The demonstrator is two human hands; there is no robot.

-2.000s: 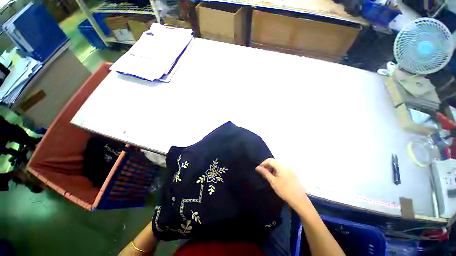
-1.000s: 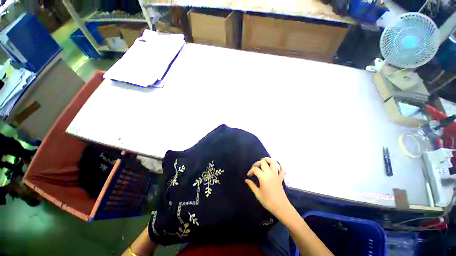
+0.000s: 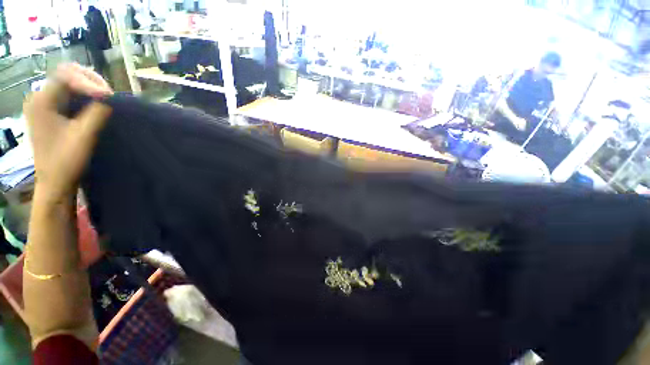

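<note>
A black blouse [image 3: 399, 214] with pale gold embroidery is held up and stretched wide across the view, blurred at its right part. My left hand [image 3: 71, 107] is raised at the upper left, its fingers closed on the blouse's upper left corner. A small patch of skin shows at the lower right edge; my right hand itself cannot be made out. A small white piece shows at the blouse's bottom edge, too unclear to name.
The red-orange bin [image 3: 89, 239] with blue lattice side and black garments stands at lower left. Behind the blouse are cartons [image 3: 392, 158], a shelf [image 3: 228, 71], a fan [image 3: 514, 165] and a person in dark clothing [image 3: 531, 96]. The blouse hides most of the worktable.
The blouse has been lifted from the lap and table edge and spread out. My left hand has risen to the upper left. My right hand has left the blouse's middle. The view has tilted up.
</note>
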